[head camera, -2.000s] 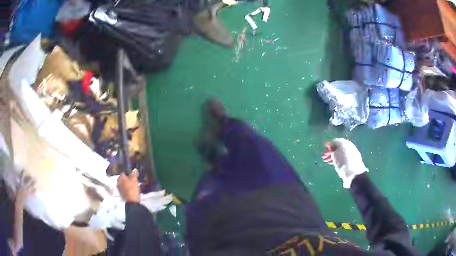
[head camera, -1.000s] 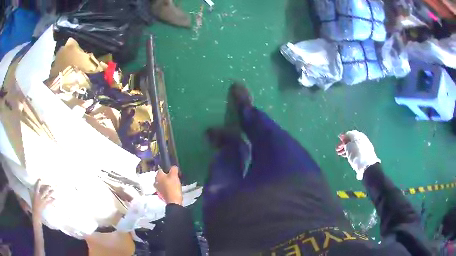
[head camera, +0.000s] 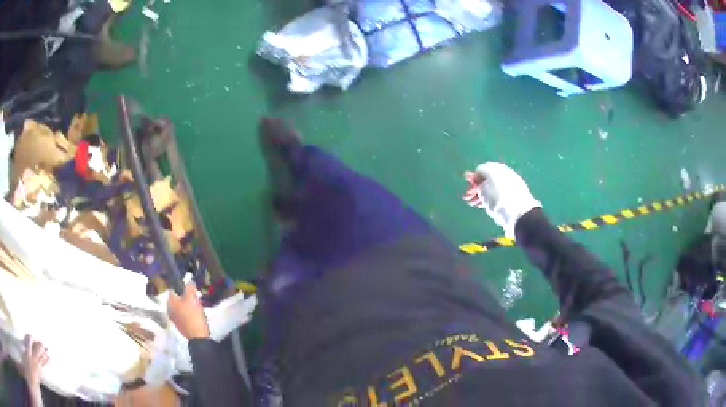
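The scrap cart's dark rail (head camera: 146, 191) runs upright along the cart's near side at left. My left hand (head camera: 188, 312), bare, is closed around the rail's lower end. The cart is heaped with torn brown cardboard (head camera: 40, 147) and large white paper sheets (head camera: 60, 306), with dark and red scraps among them. My right hand (head camera: 500, 195) wears a white glove with reddish fingertips showing. It hangs away from my body over the green floor and holds nothing; its fingers are loosely curled and apart.
A pale blue plastic stool (head camera: 569, 48) and a wrapped blue bundle (head camera: 410, 28) with a clear plastic bag (head camera: 318, 49) lie ahead. A black bag (head camera: 669, 60) is at the upper right. Striped tape (head camera: 613, 217) crosses the floor. Another person's hand (head camera: 33, 359) is at the cart's lower left.
The view has swung right. The bundles and stool have shifted left and up in view. My left hand stays on the rail, and my legs have changed position in a step.
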